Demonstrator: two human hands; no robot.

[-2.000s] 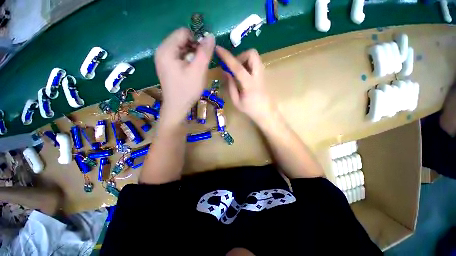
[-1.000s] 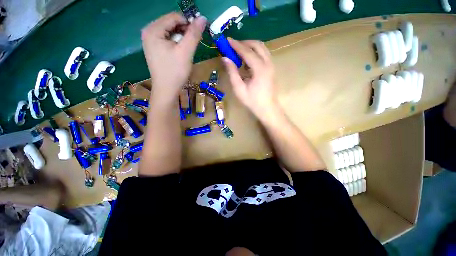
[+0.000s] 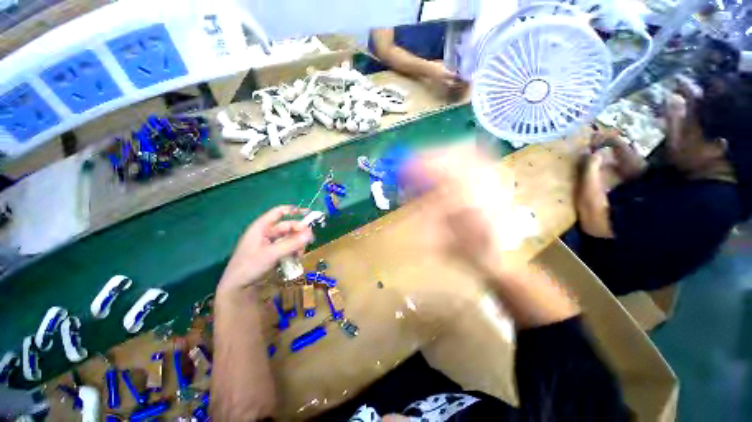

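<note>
My left hand [image 3: 265, 247] is over the near edge of the green belt. Its fingertips pinch a small white part [image 3: 313, 218], with a thin wire rising beside it. Another white piece [image 3: 290, 266] shows below the fingers. My right hand [image 3: 466, 198] is strongly blurred, further right over the belt edge. A blurred blue battery cell [image 3: 397, 169] shows at its fingertips. A part-filled white housing [image 3: 380, 195] lies on the belt between the hands. Blue cells with boards [image 3: 309, 339] lie on the brown bench below my left hand.
Part-filled housings [image 3: 111, 297] lie on the belt at left. Across it are a pile of white housings [image 3: 321, 103] and a pile of blue cells [image 3: 161, 144]. A white fan [image 3: 536, 86] stands at top right. Other people sit right and opposite. An open carton [image 3: 610, 330] is at lower right.
The view has tilted up and right, bringing the fan and far side into sight. My hands have moved apart. The right hand has moved away to the right with the blue cell.
</note>
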